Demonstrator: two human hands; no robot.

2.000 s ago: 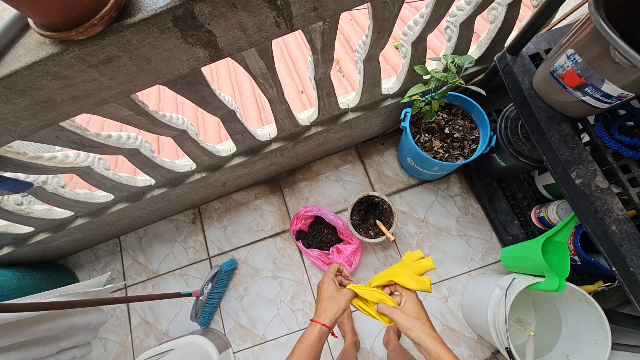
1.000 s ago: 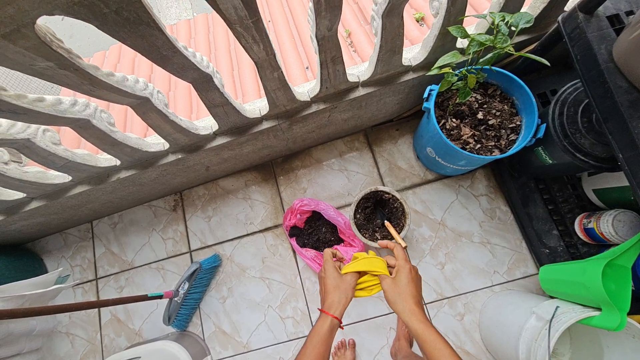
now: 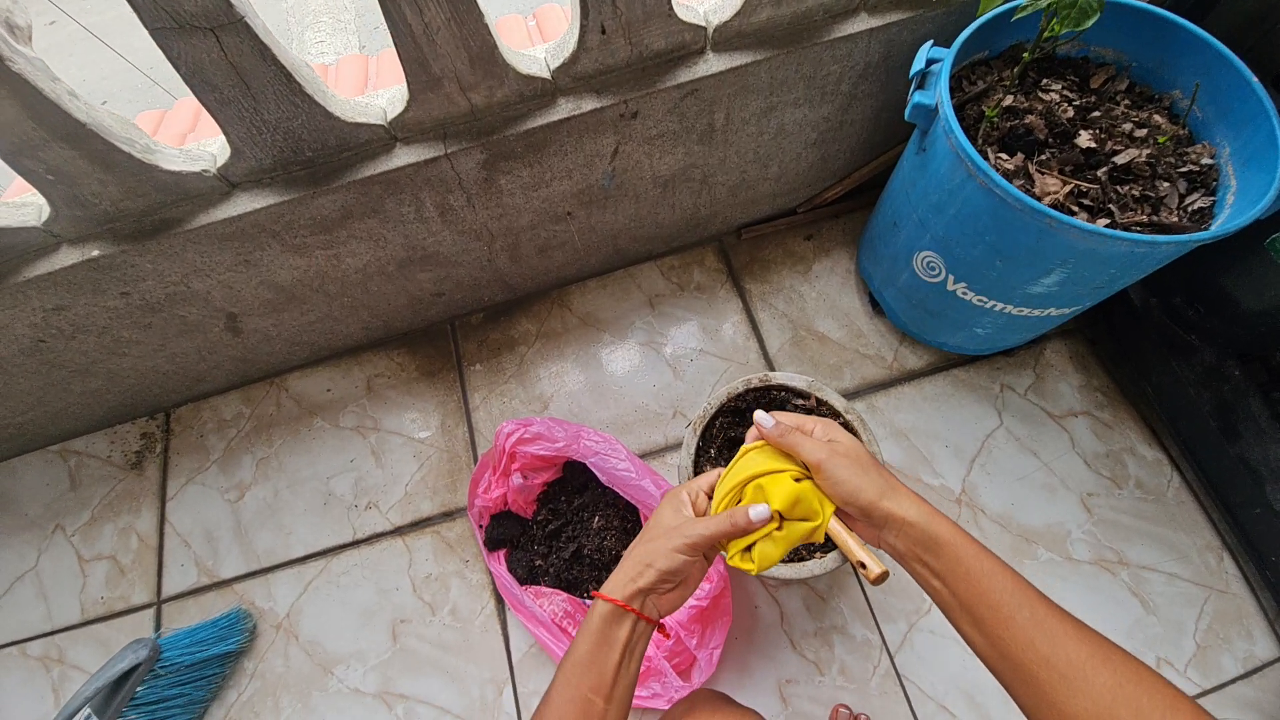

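A bunched yellow rubber glove (image 3: 775,500) is held between my left hand (image 3: 680,540) and my right hand (image 3: 835,465), above a round pot (image 3: 700,425) of dark soil. A red string bracelet circles my left wrist. The wooden handle (image 3: 857,550) of a tool leans out over the pot's rim, below my right hand; its other end is hidden. Left of the pot, partly behind my left forearm, an open pink plastic bag (image 3: 545,450) holds dark soil (image 3: 575,530).
A blue bucket (image 3: 970,270) with a plant and bark-covered soil stands at the upper right. A concrete balustrade (image 3: 350,230) runs along the tiled floor (image 3: 320,460). A blue-bristled broom (image 3: 190,665) lies at the lower left. My knee and toes show at the bottom edge.
The yellow glove, earlier stretched out between my hands, is now gathered into a compact bunch. Both hands have moved over the pot. The view has come closer to the floor.
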